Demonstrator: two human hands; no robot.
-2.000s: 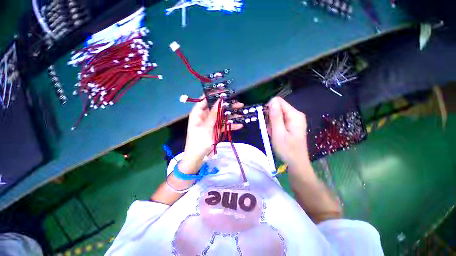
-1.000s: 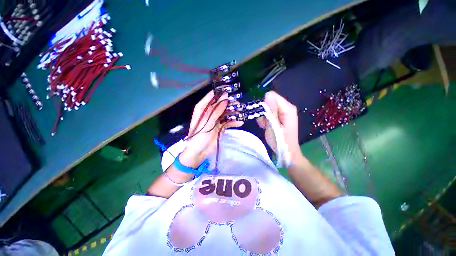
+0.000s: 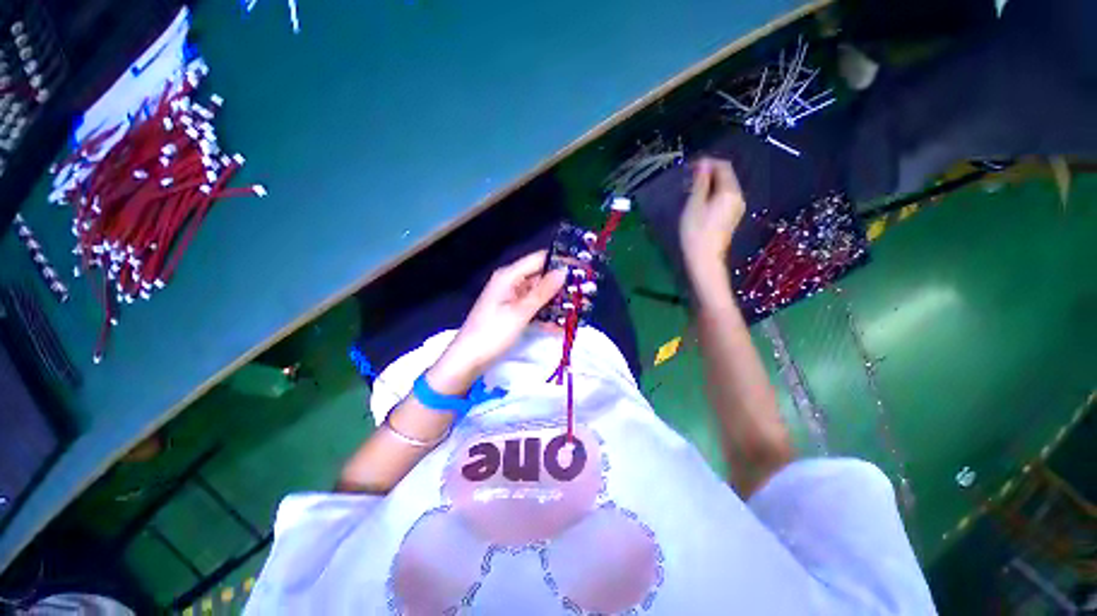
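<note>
My left hand (image 3: 511,307), with a blue band on the wrist, grips a dark PCB panel (image 3: 575,274) with silver parts over my lap. Red wire leads (image 3: 570,349) hang from the panel toward my shirt, and one lead with a white plug sticks up at its top. My right hand (image 3: 712,217) is away from the panel, up and to the right, over the lower black tray (image 3: 770,181). Its fingers are drawn together and slightly blurred; whether something small is between them cannot be told.
A pile of red wire leads (image 3: 150,199) with white plugs lies on the green bench (image 3: 397,132) at left, beside white flat cables (image 3: 138,78). The lower tray holds loose white strips (image 3: 780,99) and a red-and-silver pile (image 3: 800,253). The bench edge runs diagonally ahead.
My right hand has left the panel and moved up and right over the lower tray. The white strip near it no longer shows there. The panel is turned and held more compactly. The view has shifted.
</note>
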